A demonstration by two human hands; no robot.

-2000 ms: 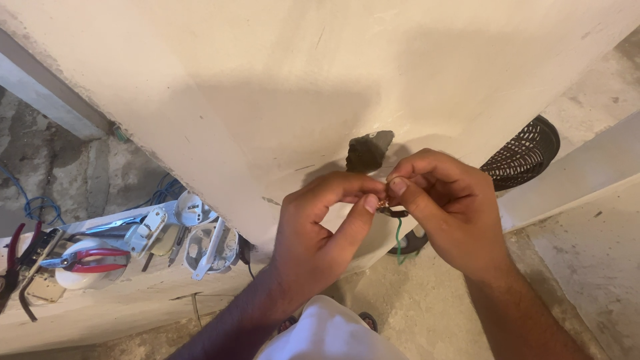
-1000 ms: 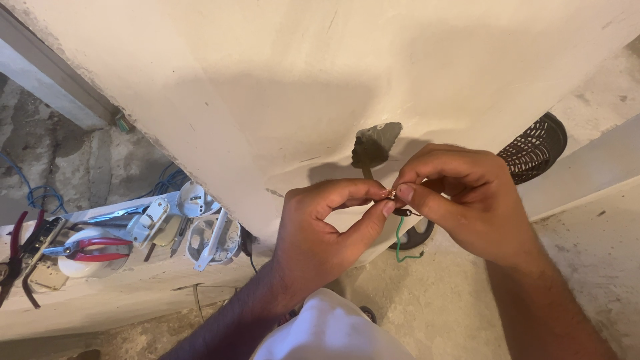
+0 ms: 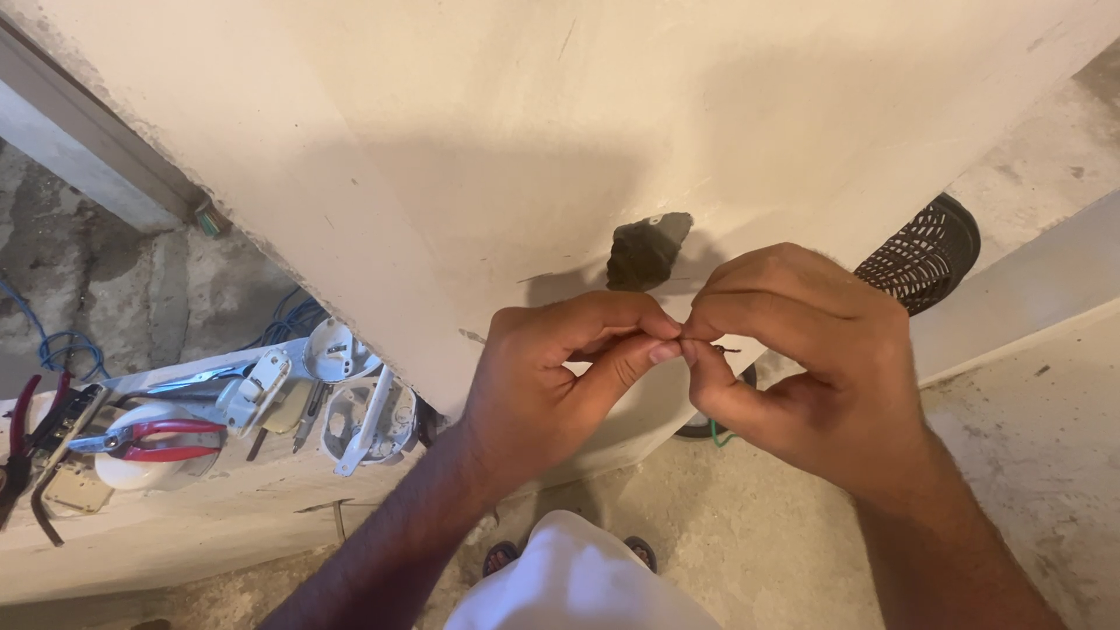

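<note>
My left hand (image 3: 569, 376) and my right hand (image 3: 796, 359) meet fingertip to fingertip just below a ragged hole (image 3: 647, 251) in the pale wall. Both pinch a thin wire between thumb and forefinger, mostly hidden by the fingers. A dark wire end (image 3: 726, 350) sticks out beside my right thumb. Part of a green wire (image 3: 719, 434) hangs below my right hand, and its upper part is out of sight behind the fingers.
On the ledge at left lie red-handled pliers (image 3: 175, 439), a hex key (image 3: 44, 512), white plastic fittings (image 3: 254, 392) and a round white box (image 3: 372, 420). Blue cable (image 3: 66, 350) lies on the floor beyond. A dark perforated basket (image 3: 927, 249) stands at right.
The fingertips of both hands have come together over the wire, which now shows less between them. Less of the green wire is visible below my right hand.
</note>
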